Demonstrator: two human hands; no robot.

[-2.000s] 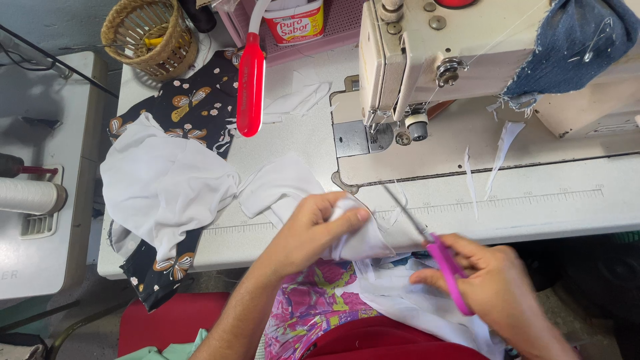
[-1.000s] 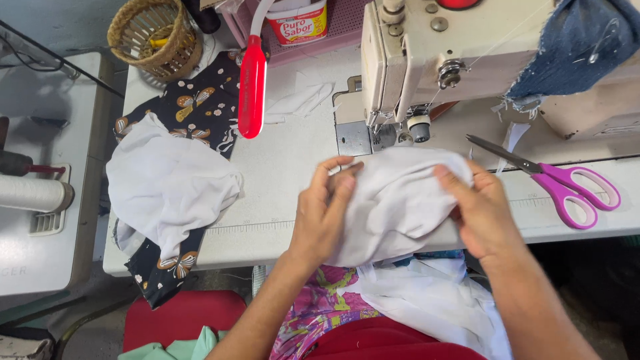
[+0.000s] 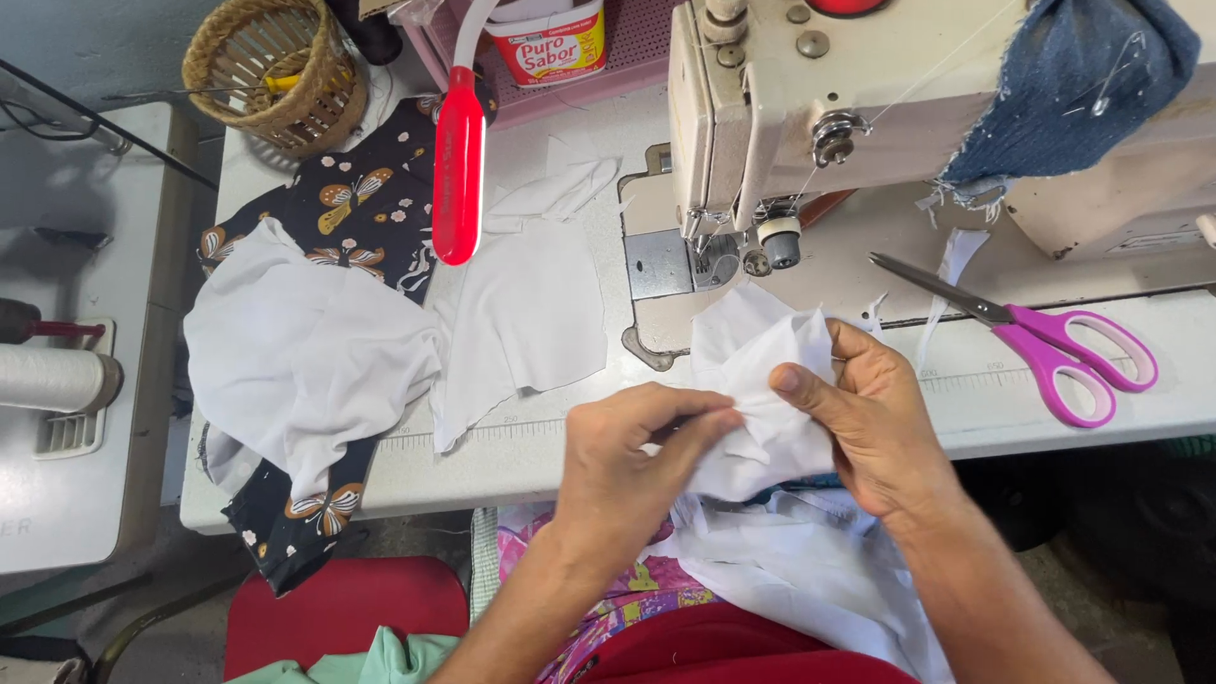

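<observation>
A small white fabric piece point(image 3: 774, 408) is held up between both hands, just in front of the sewing machine point(image 3: 722, 123). My left hand point(image 3: 641, 456) pinches its left side between thumb and fingertips. With thumb and fingers, my right hand point(image 3: 869, 418) grips its right side. Purple-handled scissors point(image 3: 1031, 332) lie to the right on the table's front edge, blades pointing up and left. A flat white fabric piece point(image 3: 532, 313) lies left of the machine's needle plate. Beyond it a crumpled white fabric point(image 3: 304, 351) rests on black butterfly-print fabric point(image 3: 332, 209). More white fabric point(image 3: 798, 570) covers my lap.
A red lamp head point(image 3: 459, 171) hangs over the table's left part. Behind stand a wicker basket point(image 3: 285, 114) and a labelled plastic tub point(image 3: 551, 47). Denim point(image 3: 1083, 95) drapes over the machine arm. A thread cone point(image 3: 57, 377) sits at far left, and a red seat point(image 3: 351, 608) below.
The scissors were in my right hand two seconds ago and now lie on the table. A flat white piece now lies left of the machine, where the second frame shows bare table. My hands have closed in together.
</observation>
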